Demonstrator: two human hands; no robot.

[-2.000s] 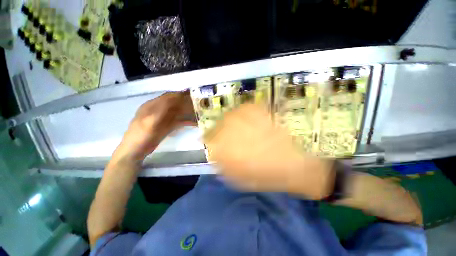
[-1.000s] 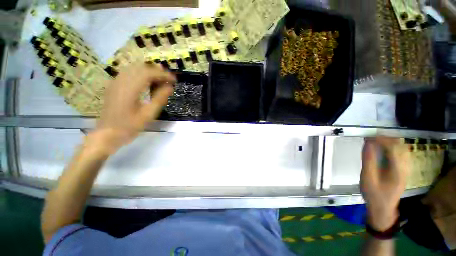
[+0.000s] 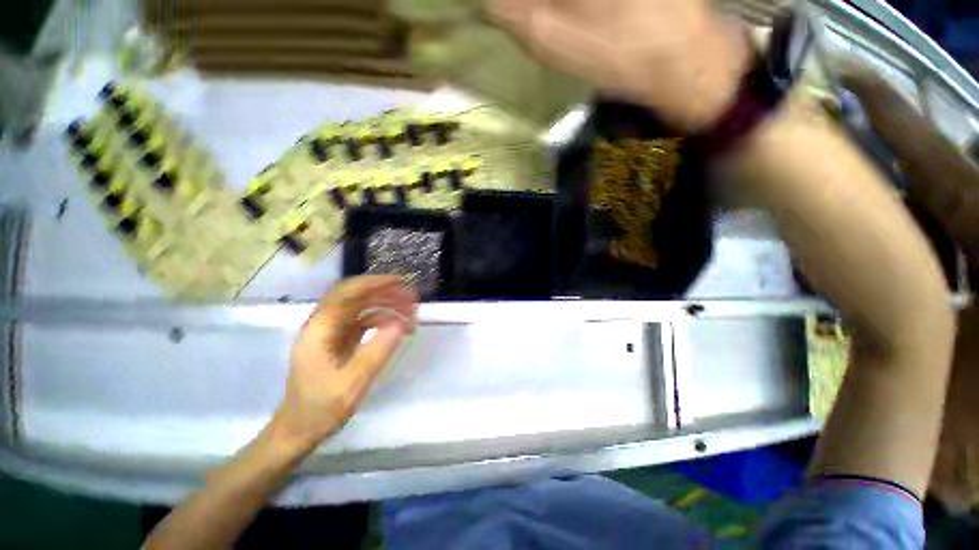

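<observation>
My right hand is blurred at the top edge, over a pale board panel beyond the large bin; its fingertips are cut off or unclear. A dark red wrist strap is on that wrist. My left hand is over the near side of the far rail, fingers curled with thumb and fingertips close; whether it holds a small part I cannot tell. Just beyond it is the small black bin of silvery parts. The large black bin holds orange ring coils.
An empty-looking black bin stands between the other two. Boards with yellow and black parts lie on the table at left. The conveyor rails run across the view. Part of a board and another person's arm show at right.
My right hand has moved from the right end of the rails up to the far boards. My left hand has come back from the bins to the far rail. The board under my hands earlier is gone.
</observation>
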